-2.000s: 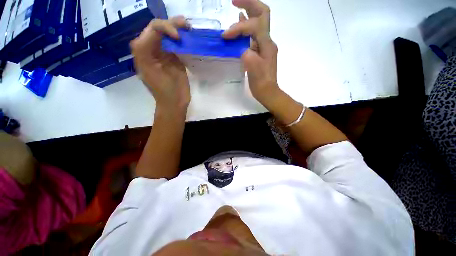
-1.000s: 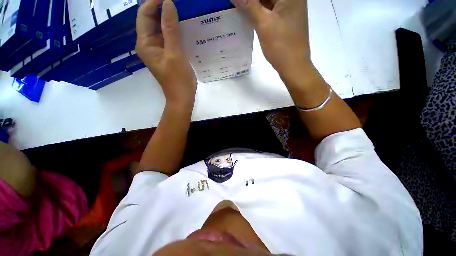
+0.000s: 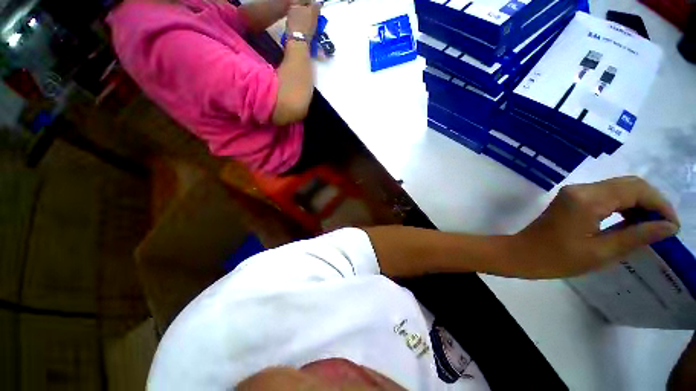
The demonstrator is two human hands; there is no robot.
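My left hand (image 3: 591,229) is at the right of the view, with thumb and fingers pinching the blue top edge of a retail carton (image 3: 637,294). The carton stands tilted on the white table, its white printed side towards me and its right end cut off by the picture's edge. Only a small dark piece, perhaps of my right arm, shows in the bottom right corner; my right hand is out of the picture. Stacked cartons (image 3: 584,80) stand beyond my left hand, blue-sided, the top white front picturing two dark cable plugs.
A blue piece (image 3: 393,43) lies on the white table (image 3: 366,99) left of the stack. A person in pink (image 3: 206,76) sits at the left, hands at the table. A black slab (image 3: 627,23) lies behind the stack. An orange-red stool (image 3: 324,198) stands below the table edge.
The view has swung left, bringing in the person in pink and more of the stack. My left hand still holds the carton; my right hand has left the picture.
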